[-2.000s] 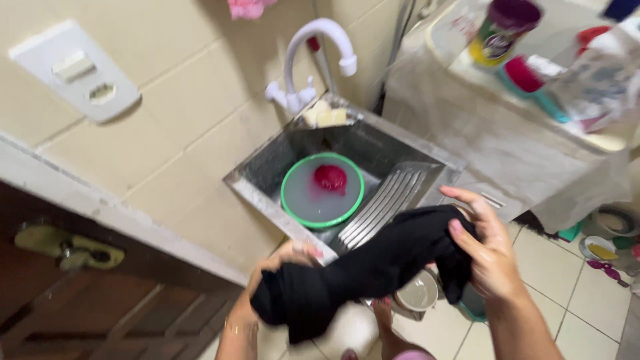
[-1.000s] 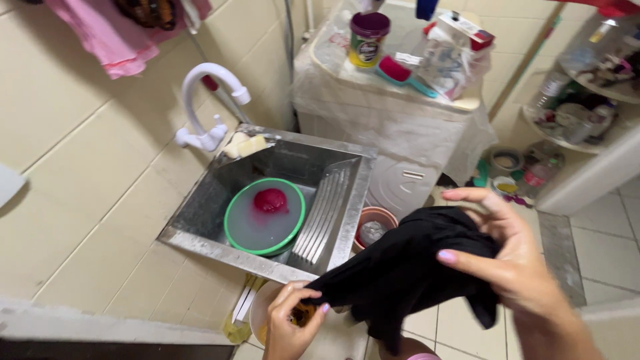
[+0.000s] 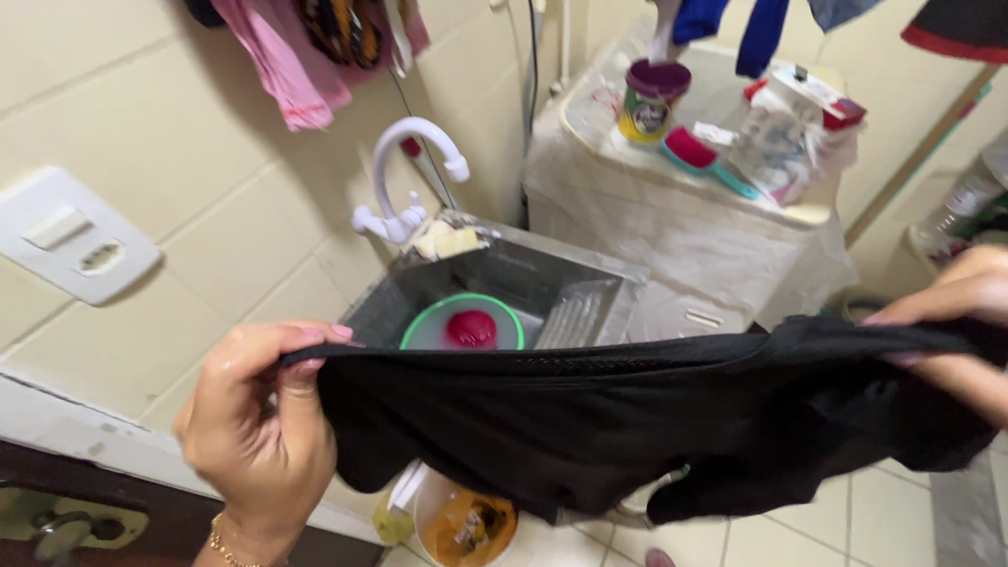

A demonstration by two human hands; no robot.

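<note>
A black cloth garment (image 3: 583, 417) is stretched sideways between my two hands, its lower part hanging in folds. My left hand (image 3: 264, 409) pinches one top corner between thumb and fingers. At the right edge, my right hand (image 3: 957, 331) grips the other end, partly cut off by the frame. Beyond the cloth, a green-rimmed basin (image 3: 423, 315) of cloudy water stands in a metal sink (image 3: 535, 264), with a dark pink item (image 3: 472, 327) in it. The garment hides the basin's near side. A white faucet (image 3: 421, 134) curves above, with soap pieces (image 3: 453, 240) on the sink's corner.
A plastic-covered appliance (image 3: 677, 228) behind the sink bears a purple-lidded tub (image 3: 655, 98), a teal-handled brush (image 3: 705, 157) and a plastic bag (image 3: 787, 142). Pink clothing (image 3: 283, 63) hangs at the wall. Below stands a bucket (image 3: 465, 528) with orange contents. A door handle (image 3: 67, 535) is at lower left.
The black garment was bunched between my hands and is now spread out sideways. My hands have moved farther apart. The view has shifted.
</note>
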